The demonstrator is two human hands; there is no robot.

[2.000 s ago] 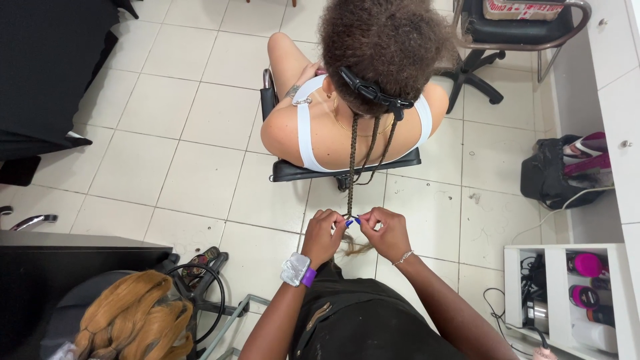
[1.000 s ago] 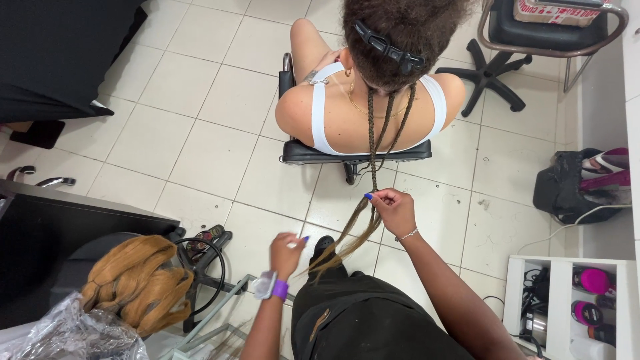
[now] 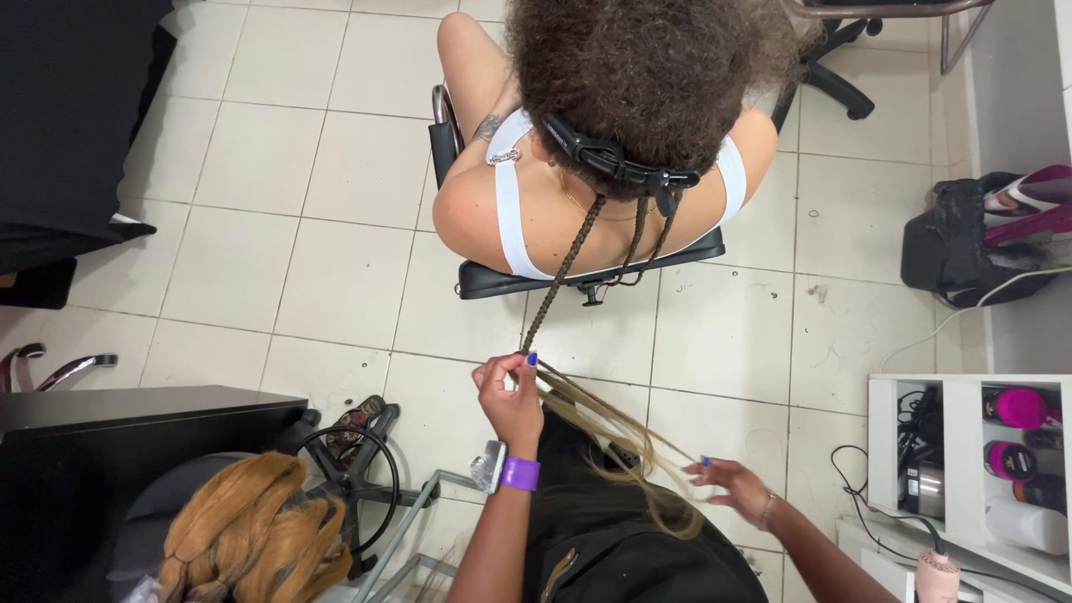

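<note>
A person with curly dark hair (image 3: 636, 75) sits facing away on a black chair (image 3: 502, 280). A long brown braid (image 3: 565, 272) runs from the nape down to my left hand (image 3: 512, 394), which pinches it between thumb and finger at its lower part. Below that hand, loose light-brown strands (image 3: 620, 427) spread down and to the right. At their far side my right hand (image 3: 733, 486) has its fingers apart, close to the strand ends; whether it touches a thin strand I cannot tell. Shorter braids (image 3: 641, 239) hang beside the long one, under a black head strap (image 3: 615, 161).
Bundles of golden-brown hair (image 3: 251, 528) lie at lower left, beside a black cabinet (image 3: 151, 410) and a wheeled stool base (image 3: 368, 486). On the right stand a white shelf unit (image 3: 963, 469) with jars, a pink corded device (image 3: 936, 578) and a black bag (image 3: 946, 243).
My left hand, away from the braid a second ago, now holds it. My right hand has let go of the braid and moved down to the right, beside the loose strands.
</note>
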